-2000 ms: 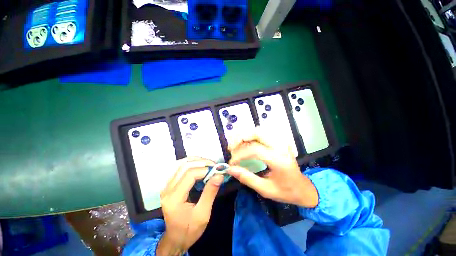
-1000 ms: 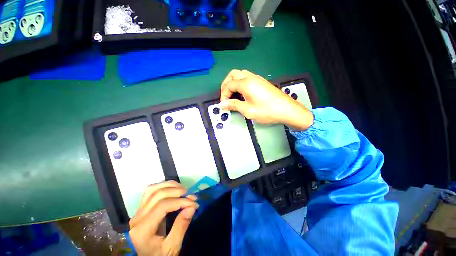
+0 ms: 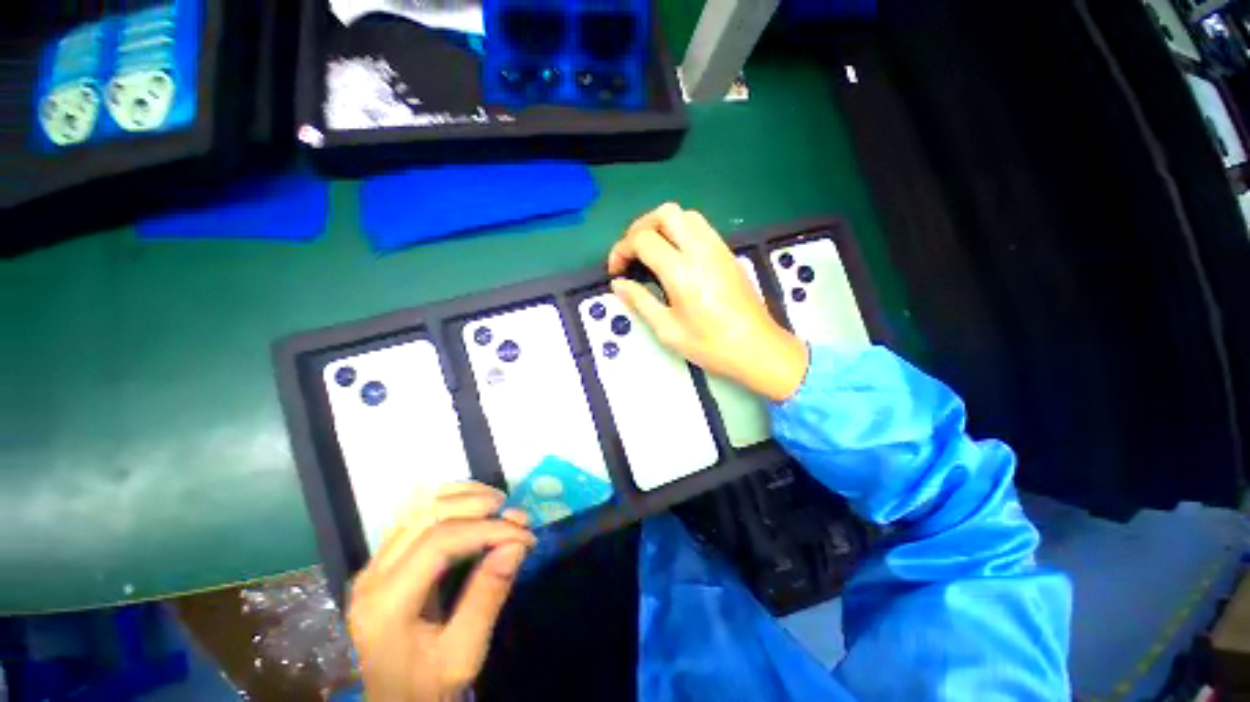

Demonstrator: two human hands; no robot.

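Observation:
A black slotted tray point(image 3: 304, 453) holds several whitish-green phone back covers with dark round lenses in an upper corner. My left hand point(image 3: 436, 590) holds a turquoise film strip point(image 3: 559, 491) with pale round shapes between thumb and fingers, over the lower end of the second cover from the left point(image 3: 537, 391). My right hand point(image 3: 699, 295) is at the top of the tray, fingers bent, beside the lens corner of the middle cover point(image 3: 651, 418). It hides part of the fourth cover. Whether its fingertips hold anything cannot be told.
Blue film sheets point(image 3: 473, 202) lie on the green bench behind the tray. A rear black tray point(image 3: 507, 141) holds white scraps and dark shapes on blue film. A left rear tray point(image 3: 137, 178) holds whitish holed pieces. A pale post point(image 3: 727, 48) stands behind; dark curtain-like material point(image 3: 1001, 274) hangs right.
Two seconds ago both hands were together at the tray's front edge with a pale ring-like piece. My right hand has since moved up to the covers' lens end; my left stays low with the film.

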